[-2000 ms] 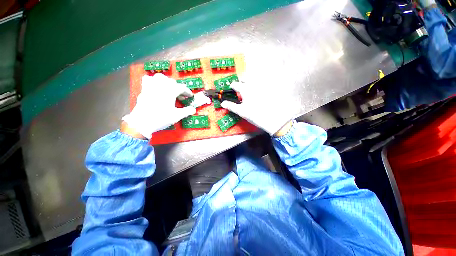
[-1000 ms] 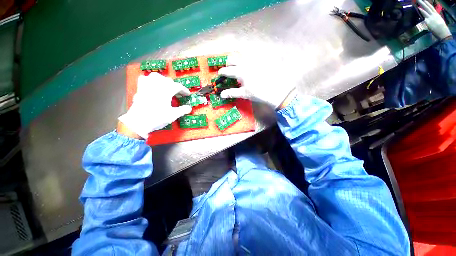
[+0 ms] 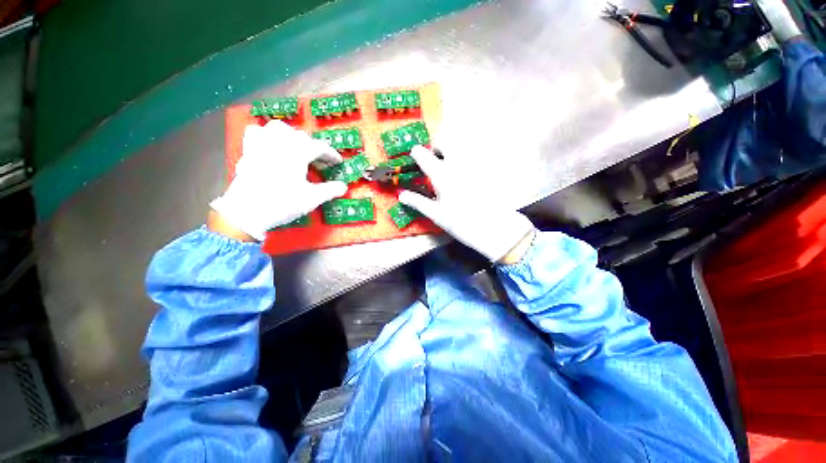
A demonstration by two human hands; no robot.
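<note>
A red foam pad (image 3: pixel 272 240) lies on the metal bench top and bears several green circuit boards in rows. My left hand (image 3: pixel 283 176), in a white glove, holds the left end of a slightly tilted circuit board (image 3: pixel 350 170) near the pad's middle. My right hand (image 3: pixel 466 201), also gloved, holds dark side cutters (image 3: pixel 388 172) with orange-red near the jaws. The cutter tips point left and are at that board's right end. Whether they touch it is too small to tell. My left hand hides part of the pad's left column.
A metal bench top (image 3: pixel 136 212) borders a green conveyor belt (image 3: pixel 163 63). Spare cutters (image 3: pixel 641 34) lie open at the upper right. Another person's gloved hand (image 3: pixel 779 18) is beyond them. Red foam sheets (image 3: pixel 770 325) stand at the right.
The board between my hands now sits tilted, and the cutter tips are at its right end. The pad appears slightly higher in view. The other person's hand has shifted.
</note>
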